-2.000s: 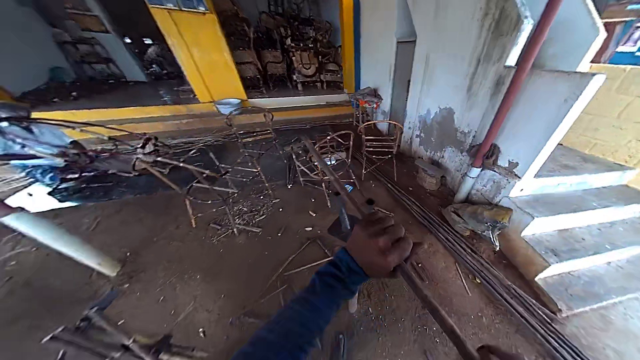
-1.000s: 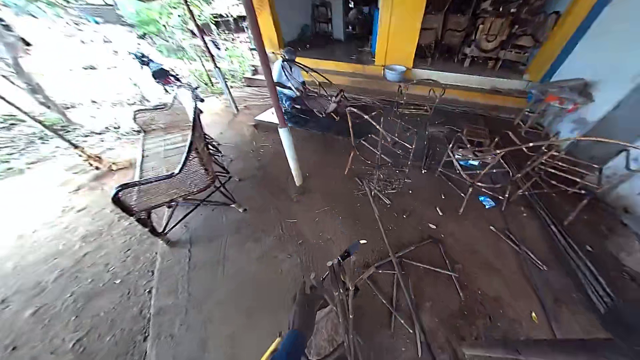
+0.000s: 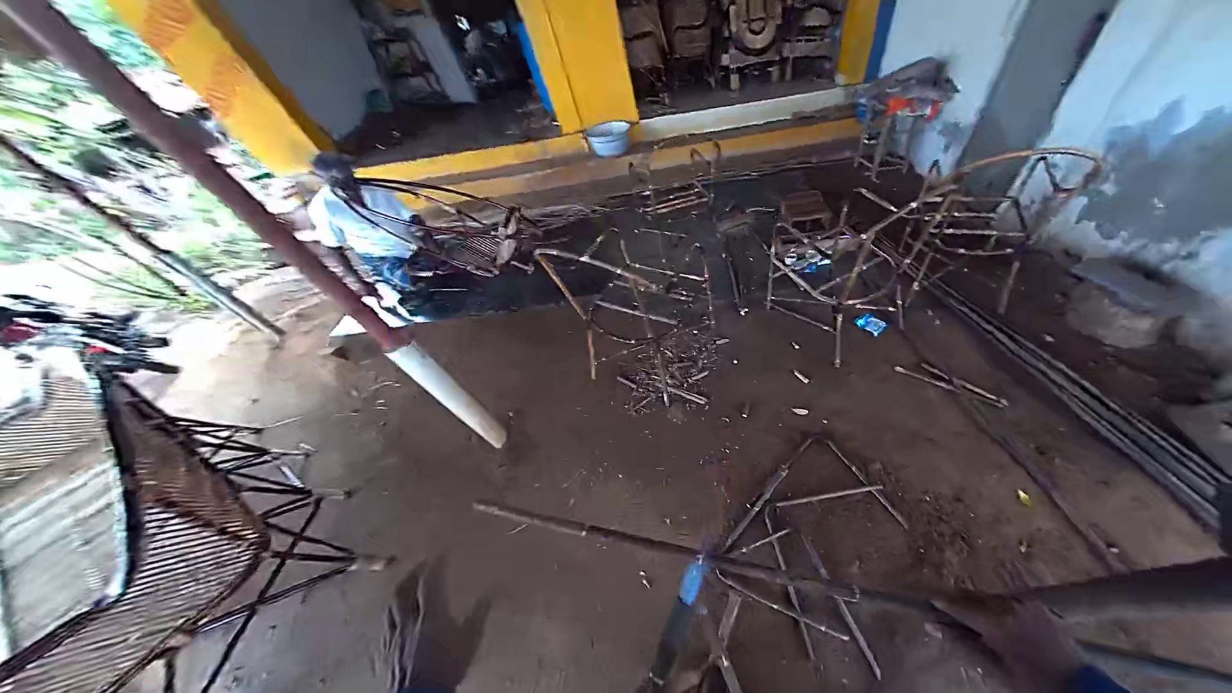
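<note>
My right hand (image 3: 1025,640), blurred at the lower right, is closed around a long brown cane pole (image 3: 597,531). The pole runs leftward just above the ground. It crosses the upper end of a dark tube (image 3: 674,630), where a bright blue patch looks like a torch flame. My left hand (image 3: 438,621) is a dark blur at the bottom edge, away from the pole; its fingers are unclear and nothing shows in it. A small frame of thin canes (image 3: 830,498) stands behind and right of the tube, partly crossed by the pole.
A red and white post (image 3: 443,390) leans across the left; a woven cane seat (image 3: 192,549) is beside it. A person (image 3: 366,221) sits behind. Unfinished cane chair frames (image 3: 837,308), cane scraps (image 3: 671,371) and long poles (image 3: 1078,385) lie beyond, before a step (image 3: 539,154).
The view has swung left and then partly back. Two seconds ago my left hand was on a long pole; now it is apart from the pole, which my right hand holds.
</note>
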